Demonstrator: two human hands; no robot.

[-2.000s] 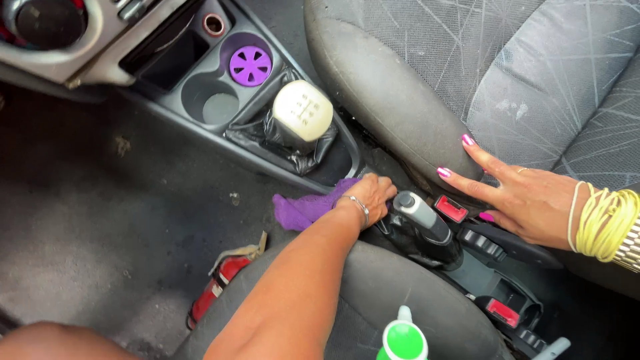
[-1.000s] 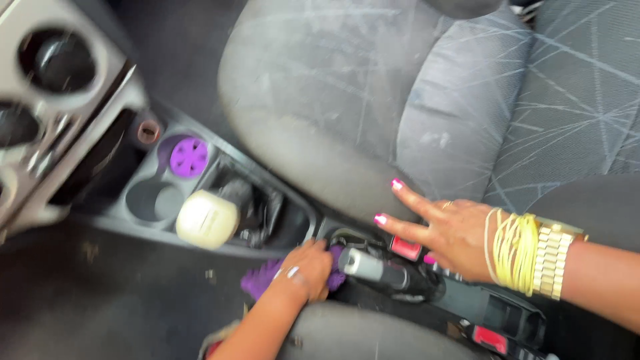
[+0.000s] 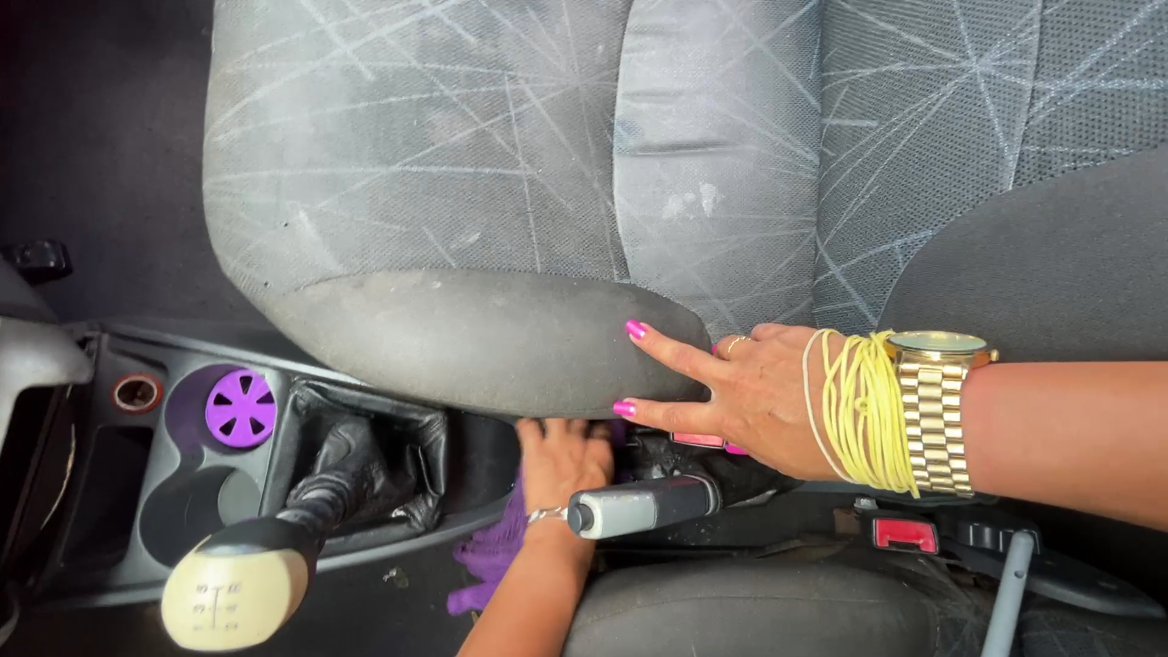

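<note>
My left hand, with a silver bracelet, is on a purple cloth at the rear of the centre console, fingertips against the seat's lower edge. Cloth shows below the hand and beside the fingertips. The parking brake lever stands just right of it and hides part of the wrist. My right hand, with a gold watch and yellow cord bands, holds nothing. Its fingers are spread, two resting on the side bolster of the grey fabric car seat. A red seat belt buckle lies partly hidden under it.
The gear lever knob and its black boot stand left of my left hand. Beyond are cup holders, one with a purple slotted insert. Another red buckle and a second seat border the lower right.
The view has swung and come closer to the seat and parking brake. The purple cloth remains at my left hand. My right hand stays spread by the seat edge.
</note>
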